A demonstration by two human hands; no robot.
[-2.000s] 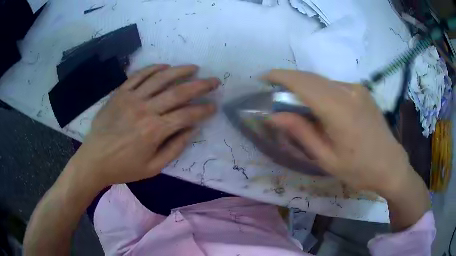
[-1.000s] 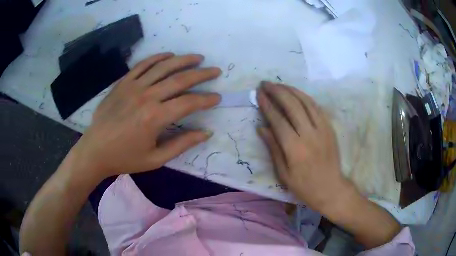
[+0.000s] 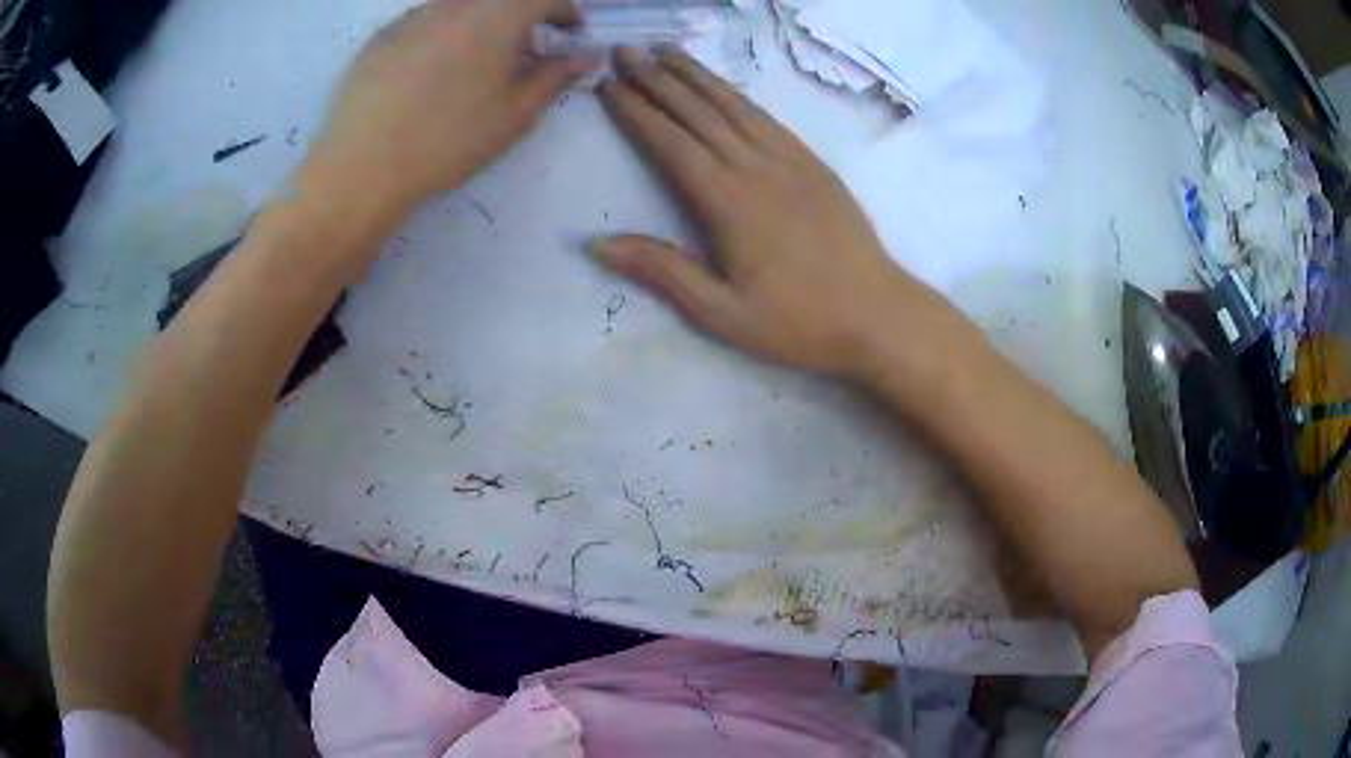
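Note:
A small pile of pale grey-and-white folded bands (image 3: 652, 25) lies at the top centre, partly cut off by the picture's edge. My left hand (image 3: 445, 96) reaches up to its left end, with thumb and fingers closed around the end of a pale band. How many bands it holds cannot be told. My right hand (image 3: 756, 222) lies flat and empty just below the pile, fingertips at its lower edge, thumb spread. The dark fabric pieces (image 3: 314, 348) at the left are mostly hidden under my left forearm.
The iron (image 3: 1178, 400) rests at the right edge on a brown-dark piece. White backing pieces (image 3: 963, 89) lie at upper right. Dark cloth with a white tag (image 3: 71, 111) is at far left. Thread ends litter the white cover (image 3: 548, 400). Crumpled scraps (image 3: 1259, 208) lie beyond the iron.
Both hands have moved up to the pale pile from the table's middle, where a pale band lay between them. The iron, earlier in my right hand, was set down at the right.

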